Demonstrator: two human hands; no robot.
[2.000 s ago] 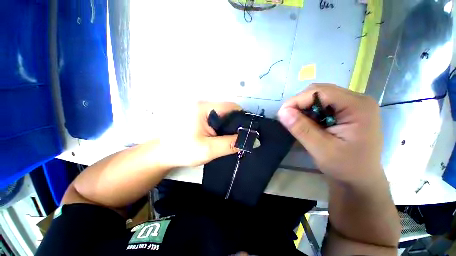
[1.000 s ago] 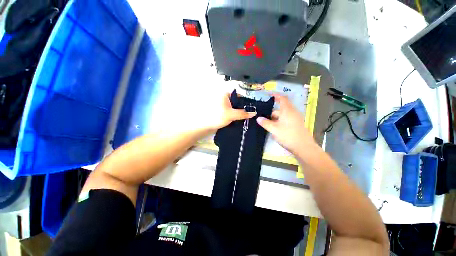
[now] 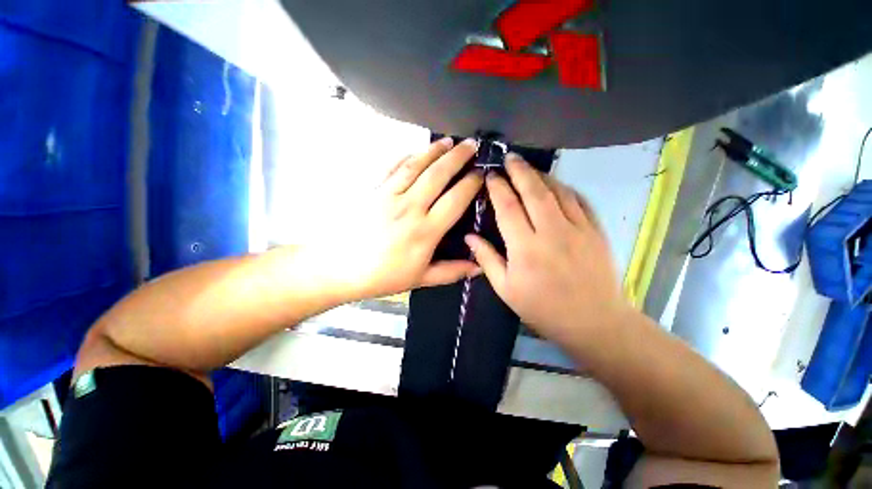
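Note:
The black fabric band (image 3: 435, 353) lies lengthwise from the wearer's lap up under the machine head, with a speckled silver-white cord (image 3: 462, 320) along its middle. A small metal ring (image 3: 498, 149) with a black webbing tab shows at the cord's upper end. My left hand (image 3: 411, 224) lies on the band's left side, fingertips beside the ring. My right hand (image 3: 550, 244) lies on the right side, fingers spread along the cord and ring. Both press the band down. The band's far end is hidden under the head.
The dark grey machine head (image 3: 421, 67) with a red badge fills the top. Green snips (image 3: 757, 159) with black cord lie at right on the metal plate, beside yellow tape (image 3: 660, 215). Blue bins (image 3: 846, 244) stand far right, a blue crate (image 3: 67, 191) left.
The snips have left my right hand and lie on the plate. The band has moved forward under the machine head, and both hands now lie flat on it. The view is closer to the head.

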